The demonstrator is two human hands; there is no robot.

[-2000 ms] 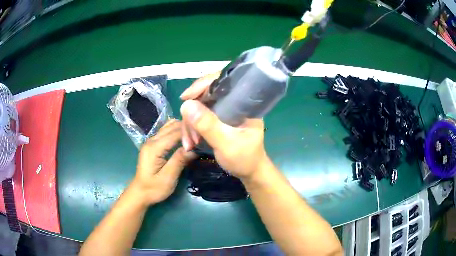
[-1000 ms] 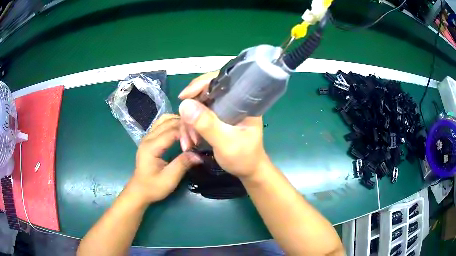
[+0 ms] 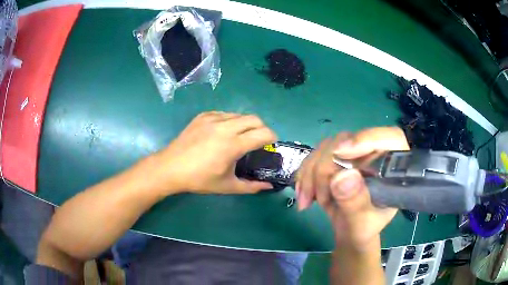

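Observation:
A black device body [image 3: 262, 165] with silvery internals and a small yellow spot lies on the green bench in front of me. My left hand [image 3: 223, 153] grips its left end, with fingers behind and thumb in front. My right hand [image 3: 356, 183] holds the grey electric screwdriver [image 3: 423, 181], which is tilted almost flat, its rear end to the right. The fingers of my right hand are at the device's right end and hide part of it. The tool's tip is hidden.
An open clear screw bag [image 3: 181, 53] lies at the back left, a dark pile of loose screws [image 3: 285, 68] behind the device. A heap of black plastic parts [image 3: 440, 119] is at right, a white parts tray [image 3: 394, 266] at lower right, a red mat [image 3: 42, 94] at left.
The view has turned and shifted. The screwdriver has swung from steeply tilted to nearly flat, pointing left. The device's silvery face and the screw pile now show.

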